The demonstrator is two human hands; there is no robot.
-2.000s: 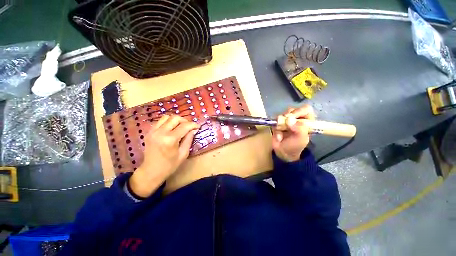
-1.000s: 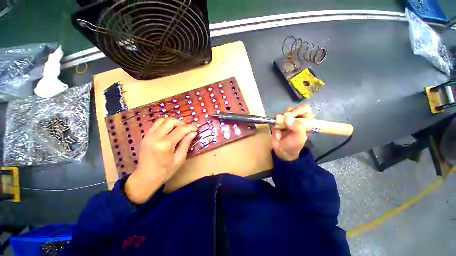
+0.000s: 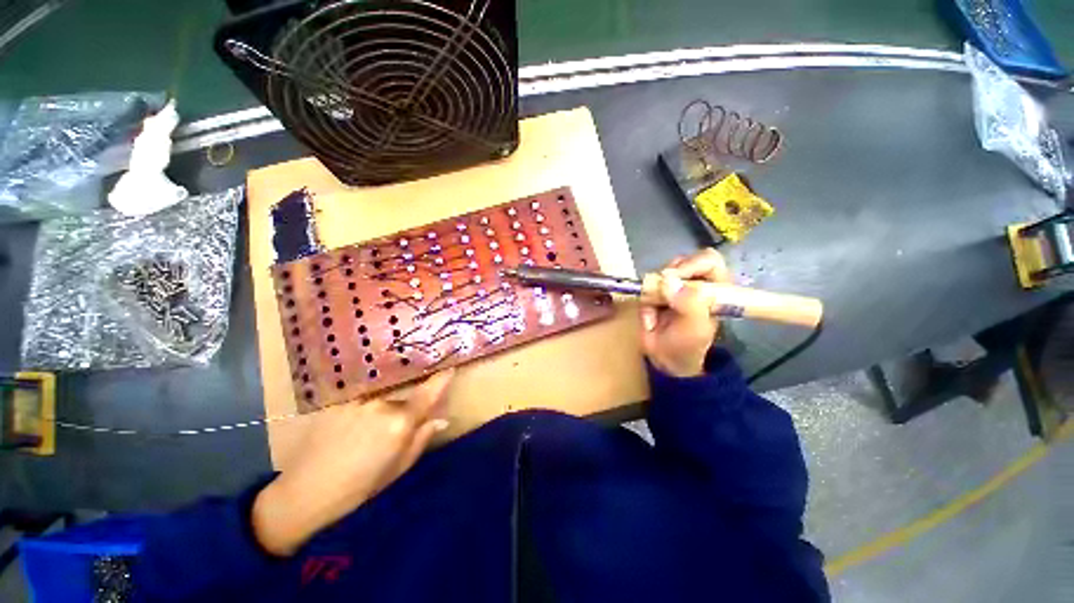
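Observation:
The reddish-brown fixture board (image 3: 353, 318) lies tilted on the pale wooden board (image 3: 565, 383), with silver parts in several holes and thin dark lead wires (image 3: 477, 312) fanned across its middle. My right hand (image 3: 685, 312) holds the soldering iron (image 3: 754, 303) by its pale handle, the dark tip pointing left over the silver parts. My left hand (image 3: 365, 442) lies at the fixture board's front edge, fingers pointing right. Thin solder wire (image 3: 177, 431) runs from the left into this hand; its end and the exact finger grip are hidden.
A black fan (image 3: 395, 88) stands behind the board. The coil iron stand (image 3: 695, 177) with yellow sponge (image 3: 735, 209) is to the right. A clear bag of metal parts (image 3: 153, 289), white bottle (image 3: 150, 165) and yellow-framed holder (image 3: 30, 412) are left. A blue bin (image 3: 71, 565) is lower left.
My left hand has moved off the middle of the fixture board, down to its front edge, uncovering lead wires. The right hand and iron stay nearly in place. The whole view has shifted slightly.

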